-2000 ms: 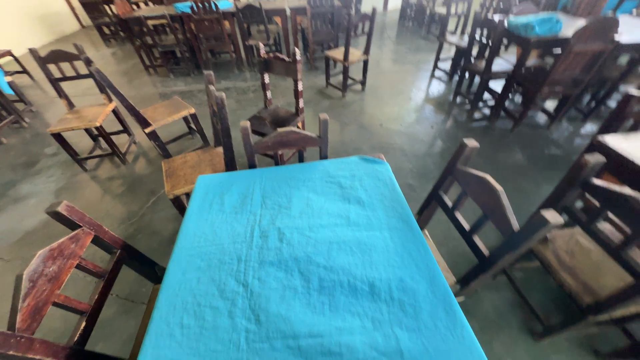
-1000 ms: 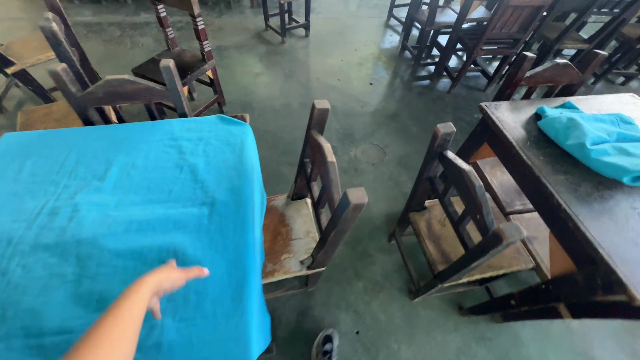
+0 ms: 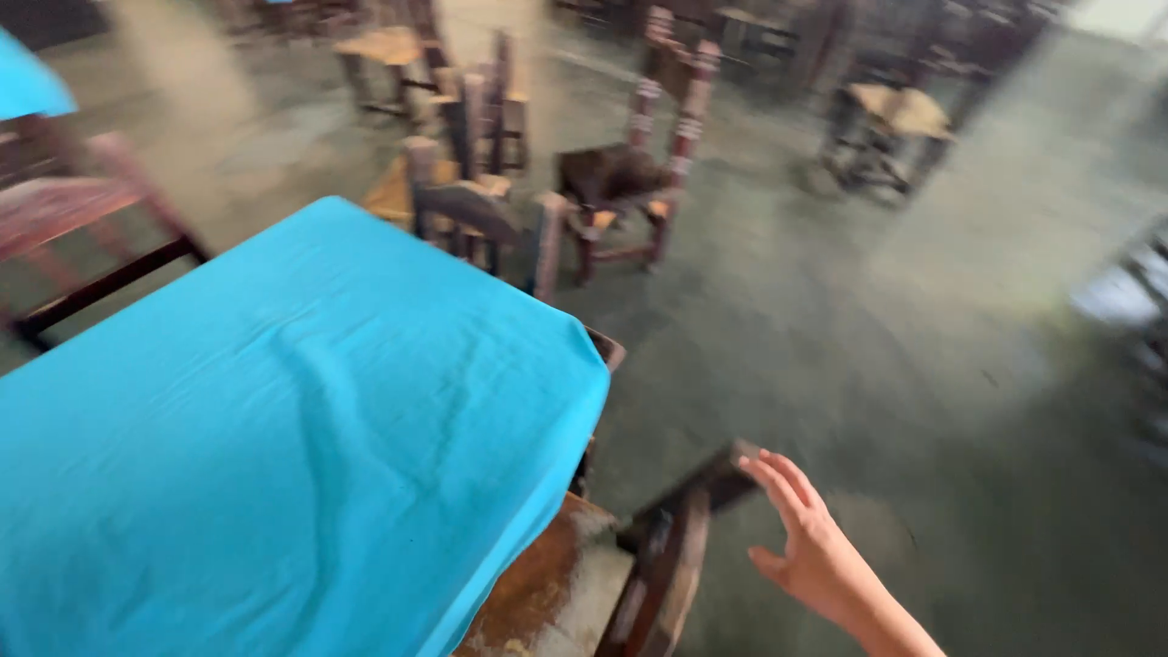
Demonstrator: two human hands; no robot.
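A bright blue tablecloth [image 3: 365, 411] covers the table on the left, with soft folds across it and its right edge hanging over the side. My right hand [image 3: 798, 529] reaches in from the lower right, fingers apart and holding nothing. Its fingertips are beside the top of a dark wooden chair's back post [image 3: 725, 479]; whether they touch it is unclear. That chair's worn wooden seat [image 3: 547, 584] shows partly beneath the cloth's edge. My left hand is out of the picture.
A dark wooden chair [image 3: 474, 210] stands at the table's far end, and a reddish chair [image 3: 64, 214] at the left. Beyond them are a brown chair [image 3: 620, 173] and a chair with a pale seat [image 3: 899, 109]. Another blue cloth [image 3: 27, 82] shows at the upper left.
A hand was over the blue cloth one second ago; now my right hand is by the chair back. Folds show in the cloth. The view has swung left.
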